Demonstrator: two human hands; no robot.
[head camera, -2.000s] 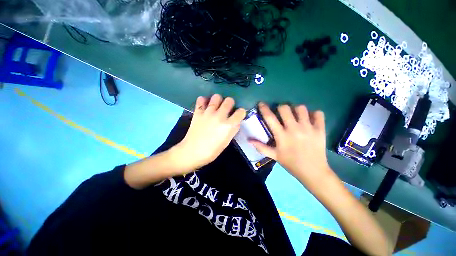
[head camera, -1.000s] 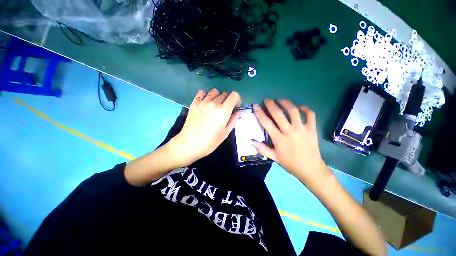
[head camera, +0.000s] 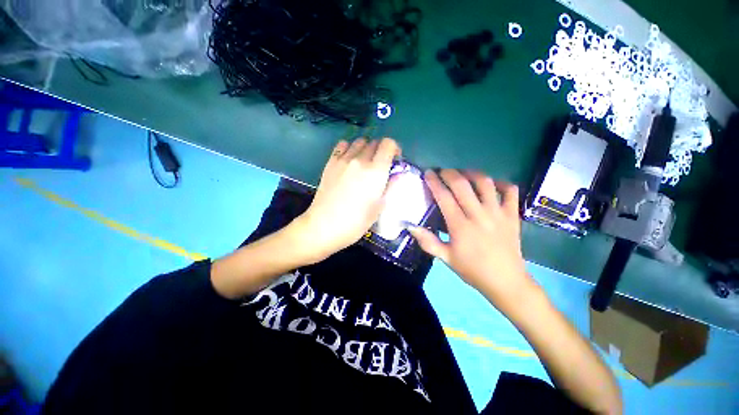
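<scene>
A display housing with a black frame and bright white inner face is at the bench's near edge, tilted, between my hands. My left hand grips its left side near the top, fingers curled. My right hand holds its right side, with the thumb on the face and the fingertips at the upper right edge. A thin black seal cannot be made out between my fingers. A second housing lies at right with its white panel up.
A driver-type tool lies right of the second housing. White rings are scattered behind it, one ring alone. A tangled black seal heap, small black parts and a clear bag lie farther back. A cardboard box stands below the bench.
The housing has turned between my hands, its lower end now pointing more to the left. My left hand has moved slightly right along it. The whole bench view has shifted left and up.
</scene>
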